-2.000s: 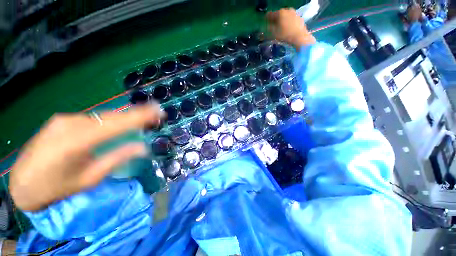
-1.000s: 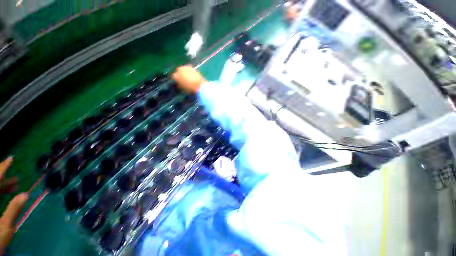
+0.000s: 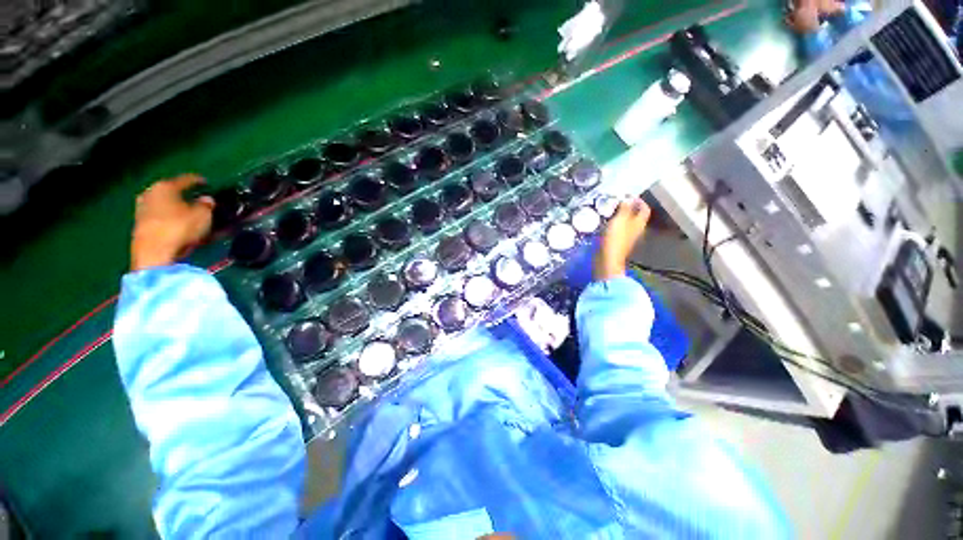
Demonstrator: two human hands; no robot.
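Observation:
A clear blister tray [image 3: 318, 406] lies at a slant on the green belt. It holds rows of round black display units [image 3: 359, 249]; several in the near row look bright white. My left hand [image 3: 167, 224] is at the tray's far left corner, its fingers bent beside a dark unit. Whether it grips the tray or a unit is unclear. My right hand [image 3: 623, 234] is at the near right corner, its fingertips closed on the tray's edge by the last unit of the near row.
A blue bin [image 3: 661, 327] is partly hidden under the near edge. A white cylinder [image 3: 652, 109] and a black fixture [image 3: 710, 72] stand beyond the tray's right end. Grey-white equipment [image 3: 845, 227] with cables is at the right. Another person's hand [image 3: 811, 15] shows at the top right.
My right hand has moved from the tray's far right corner to its near right corner. My left hand has come back into full view, at the far left corner. The view has swung back left.

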